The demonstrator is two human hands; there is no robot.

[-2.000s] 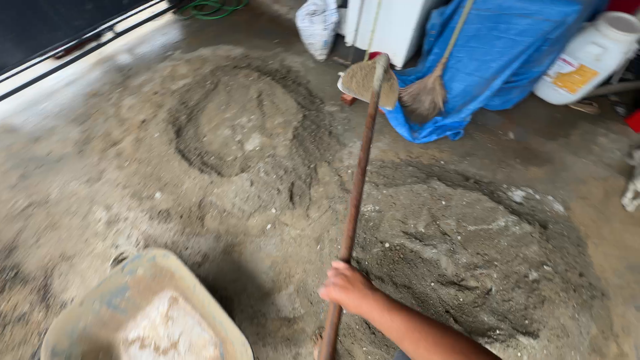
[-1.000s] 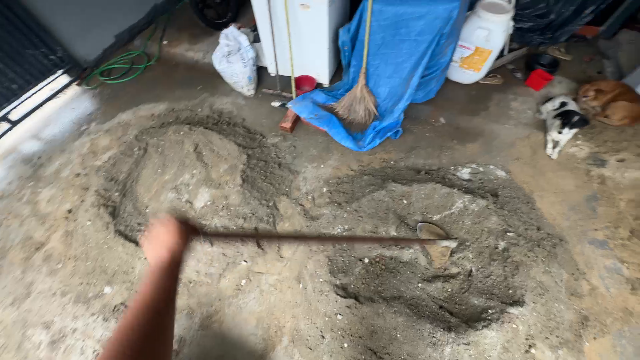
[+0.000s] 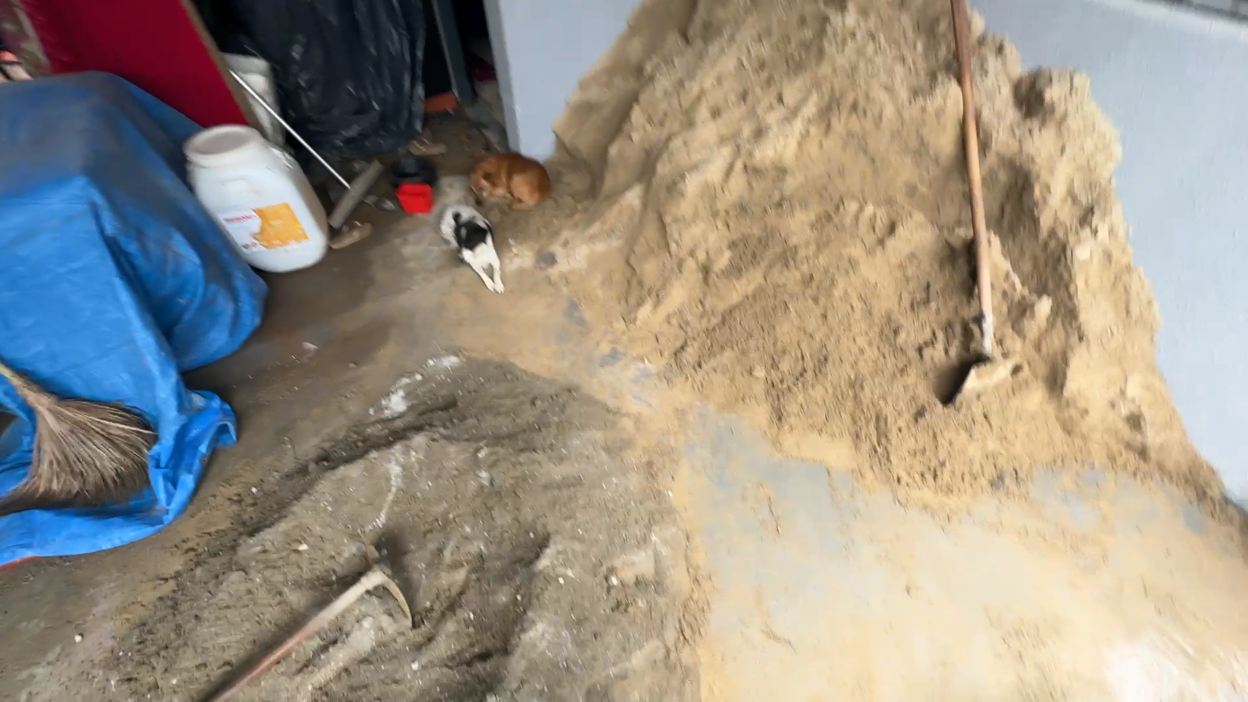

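Neither of my hands is in view. A hoe (image 3: 314,624) with a long handle lies at the lower left, its head on a low mound of grey mortar mix (image 3: 487,526); the near end of the handle runs out of the frame, so whether a hand touches it is hidden. Against a large heap of tan sand (image 3: 780,224) leans a second long-handled tool (image 3: 975,185), a hoe or shovel, its metal blade down in the sand near the heap's foot.
Left stand a blue tarpaulin (image 3: 88,253) over something bulky, a straw broom (image 3: 83,448) and a white plastic jug (image 3: 258,200). Two animals, one black and white (image 3: 473,239), one orange-brown (image 3: 511,179), lie beside a red container (image 3: 414,197). A pale wall (image 3: 1180,195) stands behind the sand.
The view has swung far to the right, onto the sand heap. The hand that held the hoe's handle one second ago is out of view.
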